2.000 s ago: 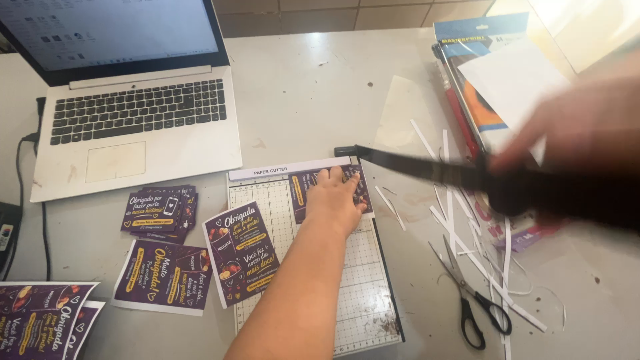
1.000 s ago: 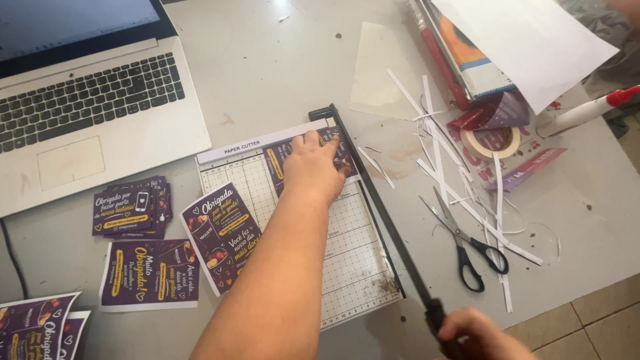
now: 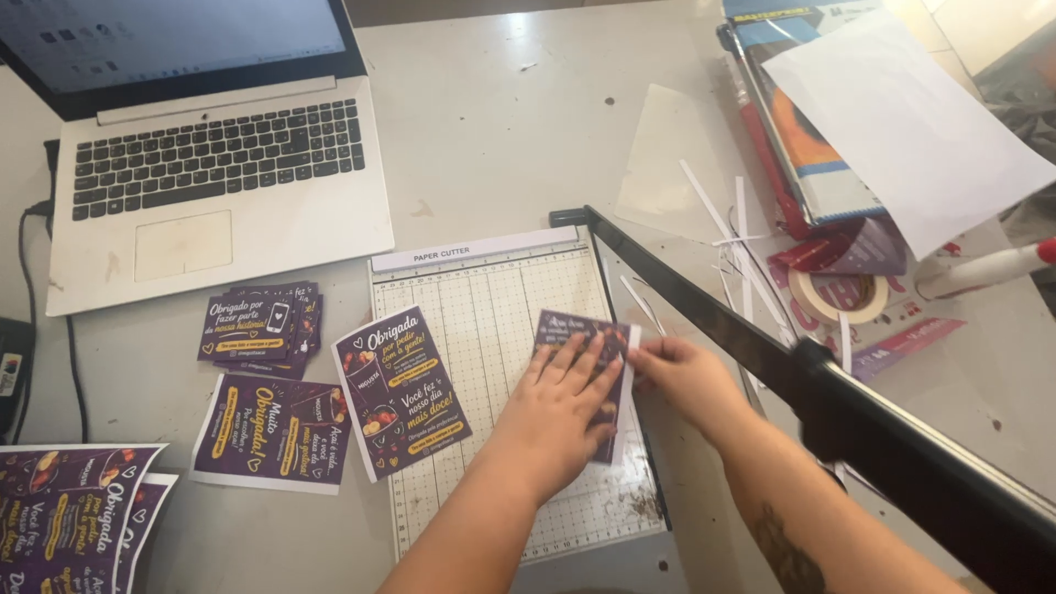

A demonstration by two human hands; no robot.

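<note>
My left hand (image 3: 557,412) lies flat with spread fingers on a purple printed card sheet (image 3: 615,396) on the bed of the paper cutter (image 3: 511,511). At the sheet's right edge, which has a white margin, my right hand (image 3: 681,371) pinches the paper between thumb and fingers. The cutter's black blade arm (image 3: 701,301) is raised, slanting out to the right above my right forearm. Another purple printed sheet (image 3: 402,392) rests partly on the cutter's left side. Left of it lie a stack of small cards (image 3: 243,328) and a two-card sheet (image 3: 272,433).
An open laptop (image 3: 219,190) stands at the upper left. More printed sheets (image 3: 66,511) lie at the lower left. On the right are paper strips (image 3: 747,280), a roll of masking tape (image 3: 874,305), a white sheet (image 3: 907,132) over a paper pack, and a red-capped white marker (image 3: 982,272).
The blade arm, lowered along the cutter's edge one second ago, is now raised. My right hand has left its handle and moved to the sheet's edge. The sheet now lies upright and nearer me.
</note>
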